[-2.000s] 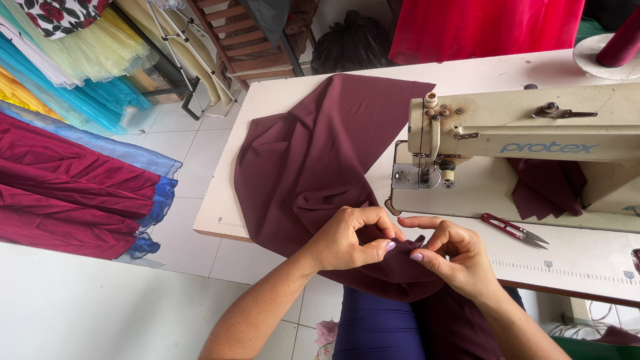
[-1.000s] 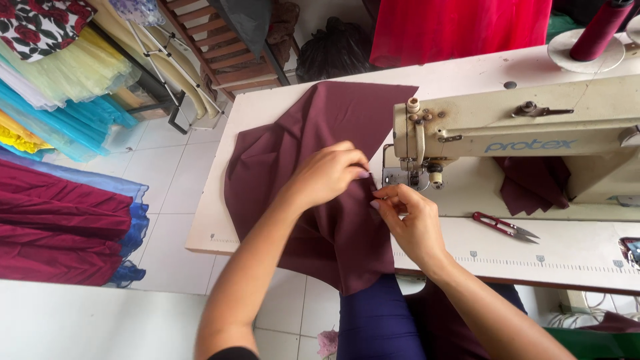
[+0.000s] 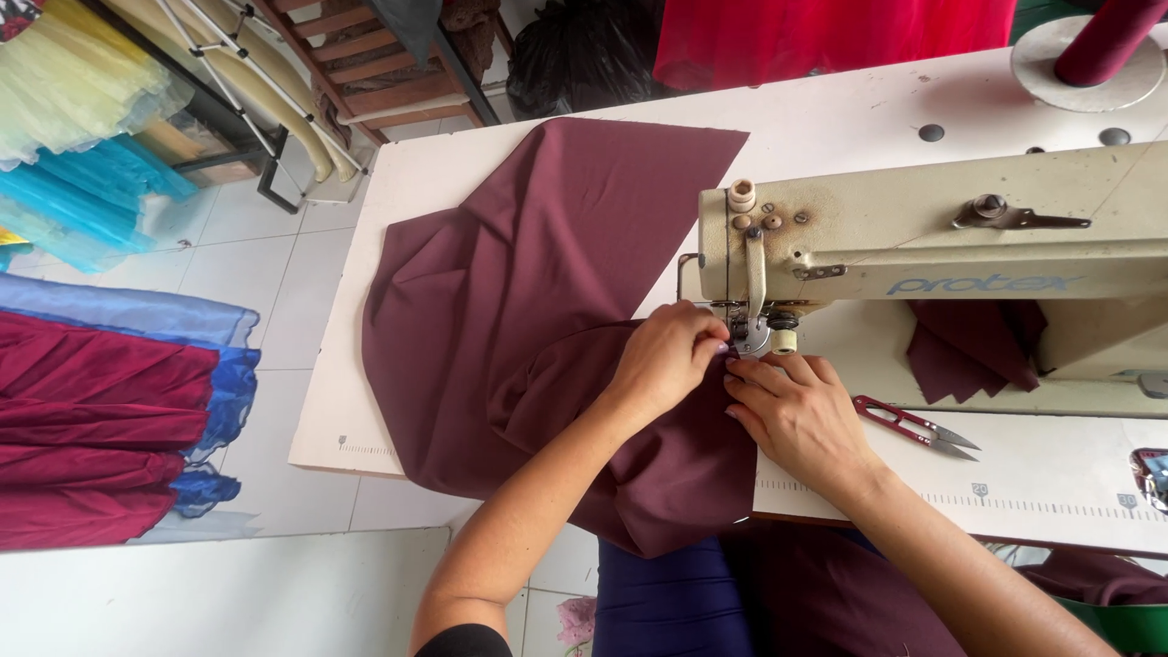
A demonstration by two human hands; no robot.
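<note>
Maroon fabric (image 3: pixel 566 237) lies in folds over the left end of the table, its lower part hanging over the front edge. My left hand (image 3: pixel 671 351) pinches the fabric's edge between thumb and fingers, just in front of the presser foot of the sewing machine (image 3: pixel 922 228). Right beside it, my right hand (image 3: pixel 794 401) rests on the same edge, fingers bent and fingertips near the needle area. Whether the edge is under the presser foot is hidden by the fingers. Red-handled thread snips (image 3: pixel 903 422) lie to the right of my right hand.
The white table (image 3: pixel 867 119) carries a thread cone (image 3: pixel 1104 46) at the back right and folded maroon pieces (image 3: pixel 976 342) under the machine arm. Printed ruler marks run along its front edge. Hanging dresses (image 3: pixel 100 411) are at the left, a black plastic bag (image 3: pixel 579 59) behind.
Both hands have brought the fabric's edge from the table's front to the presser foot area. The fabric has been turned and gathered under my left forearm. The view has shifted closer to the machine.
</note>
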